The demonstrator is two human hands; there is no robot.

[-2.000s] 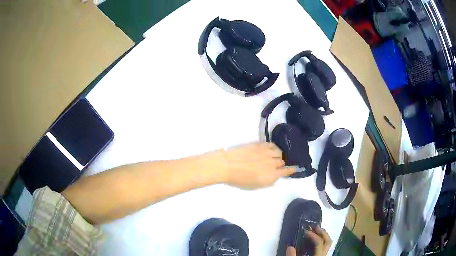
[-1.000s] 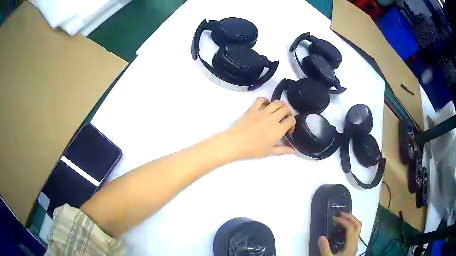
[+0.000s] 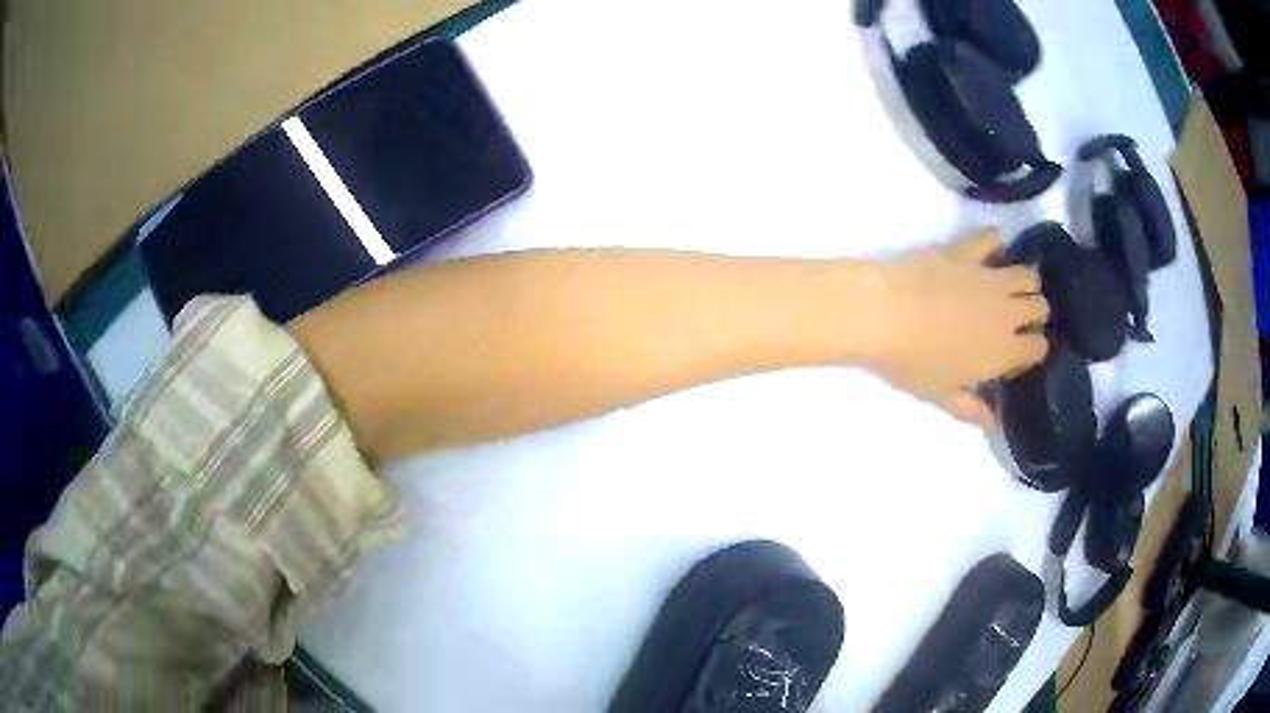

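Observation:
My left hand point(image 3: 961, 318) reaches across the white sheet point(image 3: 696, 153) from the left and holds black over-ear headphones point(image 3: 1047, 418) by the band side; its fingertips are partly hidden. The headphones' two round cups lie to the right of the hand. Other folded headphones lie at the top right point(image 3: 968, 105), at the right point(image 3: 1125, 230) and at the lower right point(image 3: 1114, 481). Two black oval units with glinting film lie at the bottom, one at centre point(image 3: 738, 634) and one further right point(image 3: 975, 634). My right hand is not in view.
A flat black glossy device point(image 3: 341, 181) with a white bar lies at the upper left. Brown cardboard point(image 3: 153, 84) is behind it. More cardboard point(image 3: 1233, 279) and a dark green metal bar point(image 3: 1235, 582) are at the right edge.
The view has shifted, so the bench things appear further right and the device is higher. My left hand stays at the same headphones. My right hand has gone from the oval unit and out of view.

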